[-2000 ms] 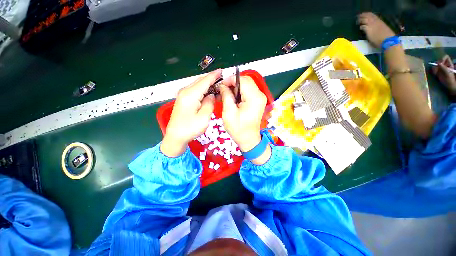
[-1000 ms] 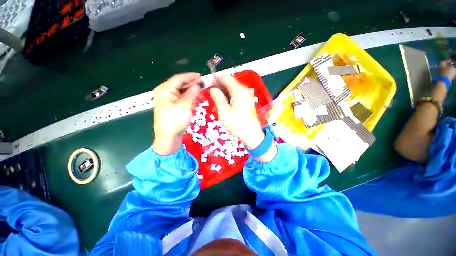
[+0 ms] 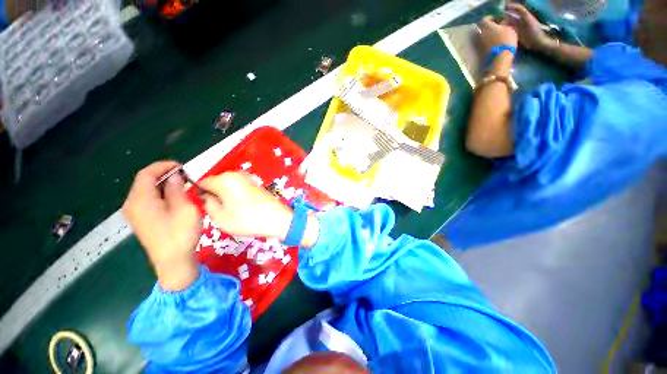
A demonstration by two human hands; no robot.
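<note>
My left hand [image 3: 164,219] is over the left edge of the red tray [image 3: 267,296], its fingers closed around a small electronic module [image 3: 170,176], seen partly. My right hand [image 3: 245,204] is close beside it, over the tray, holding dark tweezers [image 3: 191,184] whose tip points at the module. Blur hides whether the tip touches it. Small white pieces [image 3: 256,250] lie scattered in the red tray below my hands.
Yellow tray [image 3: 437,95] with striped and plain sheets, right of the red one. Modules [image 3: 224,120] lie on the dark green belt beyond the white strip. Tape roll [image 3: 55,351] with a module inside, lower left. Blister tray [image 3: 58,62], top left. A neighbour's arms [image 3: 491,120] at upper right.
The view has turned to the right, so the trays and tape roll appear shifted left and the neighbour shows more fully. My hands have come together at the module.
</note>
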